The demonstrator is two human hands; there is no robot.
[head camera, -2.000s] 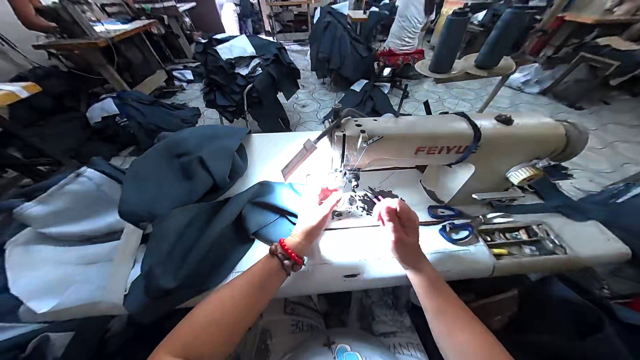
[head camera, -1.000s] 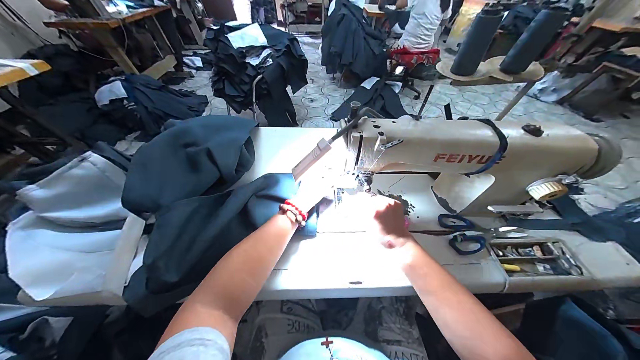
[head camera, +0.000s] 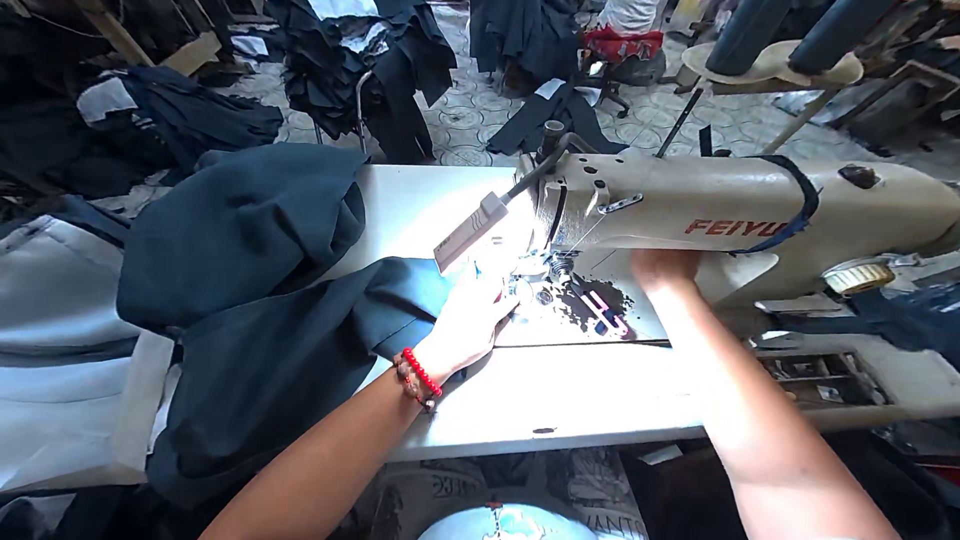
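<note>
My left hand [head camera: 469, 322], with a red bead bracelet at the wrist, lies on dark blue-grey fabric [head camera: 300, 330] just left of the needle area of a Feiyu sewing machine [head camera: 675, 195]. Glare hides part of its fingers, so a grip on the cloth cannot be told. Reaching under the machine's arm, my right hand [head camera: 667, 266] is mostly hidden behind it. Between the hands, small pink-handled thread snips [head camera: 604, 311] rest on the machine bed beside the presser foot. A lamp [head camera: 471, 232] shines over the needle area.
Dark thread cones [head camera: 750, 37] stand behind the machine. An open parts tray [head camera: 821, 379] is set in the table at right. Pale fabric [head camera: 67, 337] lies at far left. Heaps of dark garments [head camera: 330, 67] sit beyond the table, and a person in red and white [head camera: 626, 34] is farther back.
My right hand has moved from the needle area to under the machine's arm, on the right. The pink-handled snips now show on the bed. The view has moved closer to the machine.
</note>
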